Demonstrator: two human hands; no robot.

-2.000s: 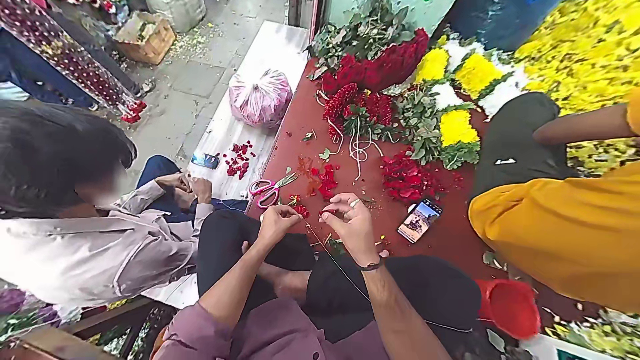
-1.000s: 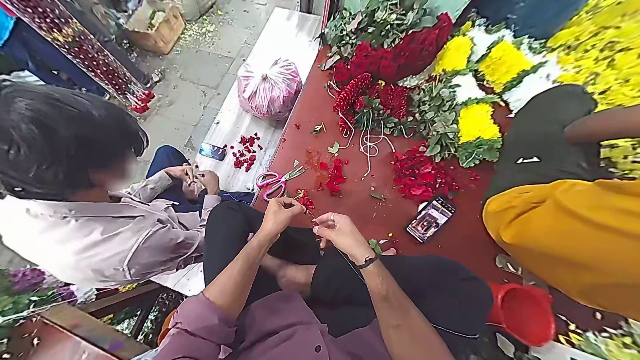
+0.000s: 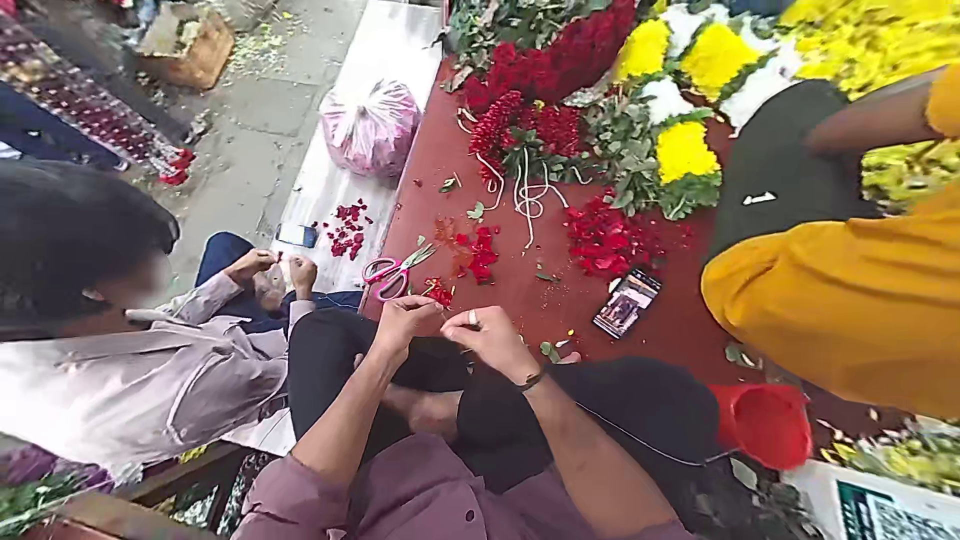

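Observation:
My left hand [image 3: 405, 322] pinches something too small to make out, close to red petals at its fingertips. My right hand [image 3: 491, 337], with a ring, is closed at the fingertips close by; what it pinches is unclear. A thin thread [image 3: 637, 439] runs past my right forearm over my dark trousers towards a red plastic container [image 3: 765, 424]. Pink-handled scissors [image 3: 397, 271] lie on the red surface just beyond my left hand. Past my hands lie loose red petals [image 3: 480, 255], a larger red petal heap [image 3: 607, 236] and white strings [image 3: 531, 196] by bundled red flowers [image 3: 525, 124].
A seated person [image 3: 187, 360] works with small red pieces at left, near a phone [image 3: 297, 235] and a plastic bag of pink petals [image 3: 370, 129]. At right sits a person in a yellow top [image 3: 840, 300]. A lit smartphone [image 3: 628, 304] lies between; yellow and white flowers [image 3: 686, 154] stand beyond.
My hands have drawn closer together since the earliest frame, where they were further apart. The scissors, the phones and the petal heaps have stayed in place.

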